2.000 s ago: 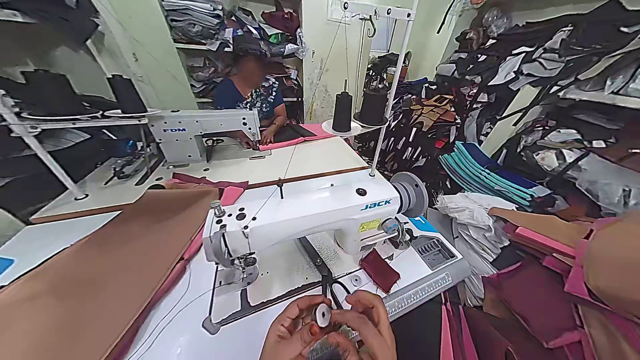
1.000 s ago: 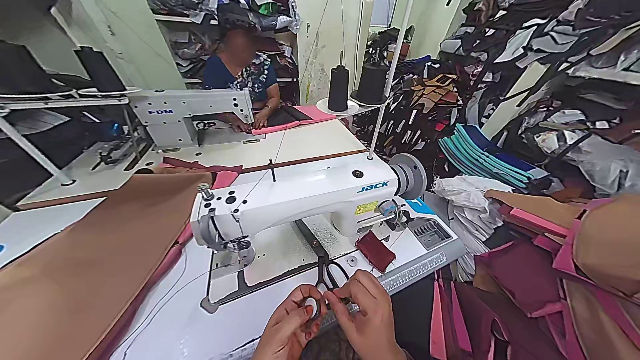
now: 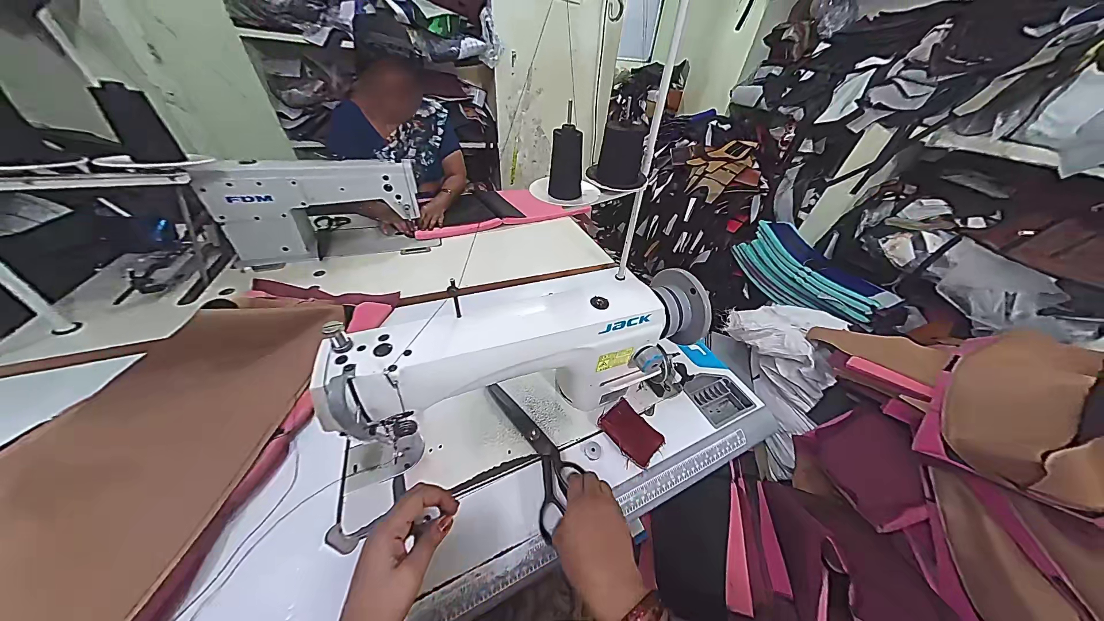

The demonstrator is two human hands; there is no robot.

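On the bed of a white Jack sewing machine [image 3: 509, 328] lie black-handled scissors [image 3: 539, 448], blades pointing away and left. My right hand [image 3: 591, 526] is at the scissors' handle loops, fingers curled; whether it grips them cannot be told. My left hand [image 3: 405, 539] is held near the front of the machine bed, thumb and fingertips pinched around a small dark thing, mostly hidden, perhaps a bobbin case. A small round metal bobbin [image 3: 592, 450] lies right of the scissors, beside a maroon fabric scrap [image 3: 632, 433].
Brown fabric [image 3: 164, 448] covers the left of the table. Behind, a person [image 3: 405, 147] works pink and black material at another sewing machine [image 3: 302, 203]. Black thread cones [image 3: 566, 162] stand on a rack. Cut maroon and tan pieces [image 3: 871, 466] are heaped at the right, near teal-edged stacked pieces [image 3: 811, 272].
My hands were close together around a small round white or metallic thing. They have moved apart, my right hand now at the scissors' handles and my left hand farther left.
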